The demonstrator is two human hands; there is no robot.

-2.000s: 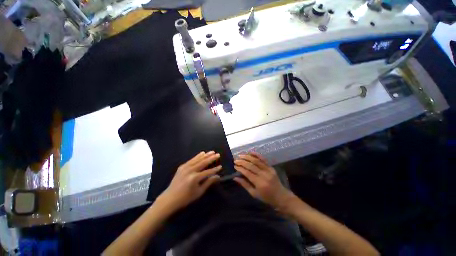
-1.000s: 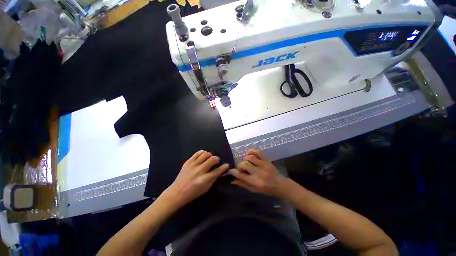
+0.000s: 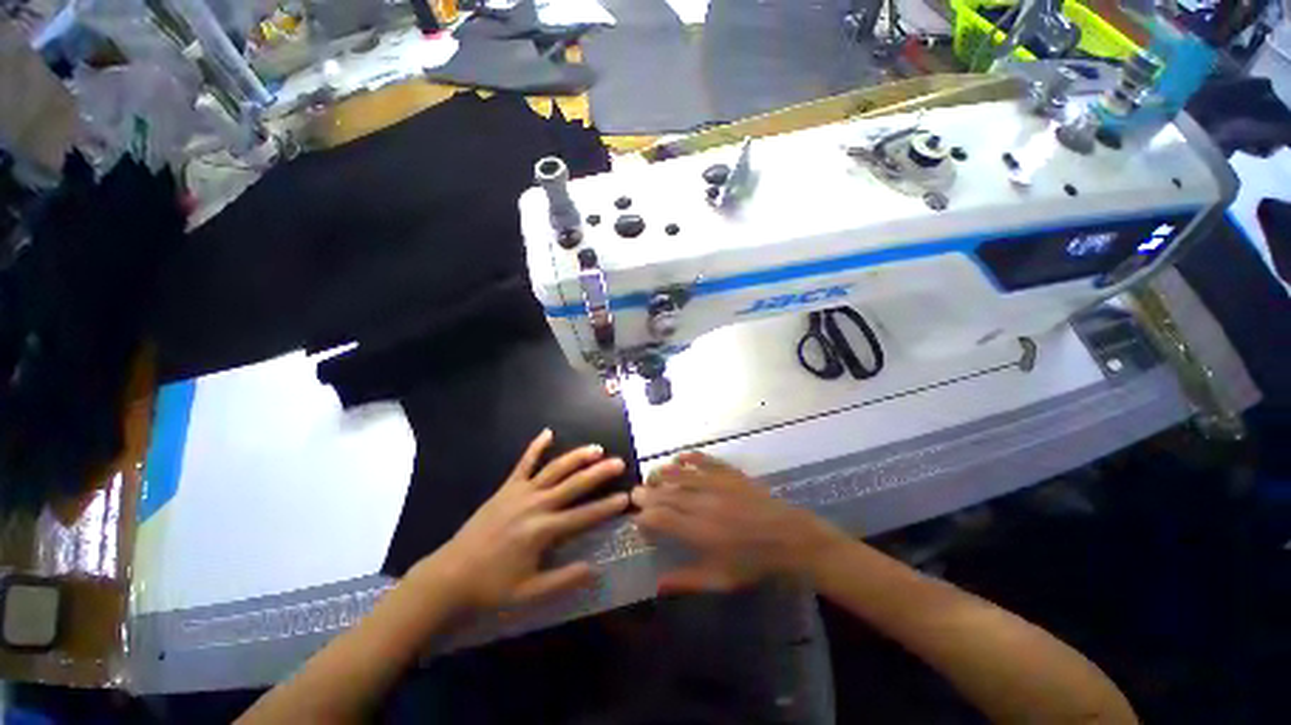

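Note:
A matte black garment panel (image 3: 489, 418) lies on the sewing machine bed, its right part running under the presser foot (image 3: 615, 380) of the white JACK machine (image 3: 906, 234). My left hand (image 3: 531, 531) lies palm down on the panel's near part, fingers spread. My right hand (image 3: 722, 524) is at the panel's near right corner, palm down with bent fingers; whether they pinch the cloth cannot be told. Both hands' fingertips nearly meet below the needle. The panel's near edge is partly hidden by my left hand.
Black scissors (image 3: 841, 344) lie on the bed right of the needle. Stacked black panels (image 3: 368, 234) lie behind left, a ruffled black pile (image 3: 78, 326) at far left. A small pale-rimmed square item (image 3: 29, 615) is at the left corner. A lime green basket (image 3: 991, 31) stands behind the machine.
The view has tilted up, showing more behind the machine. The cloth's near part no longer hangs below my hands. My left fingers have spread flat from a pinch; my right hand has moved onto the table edge.

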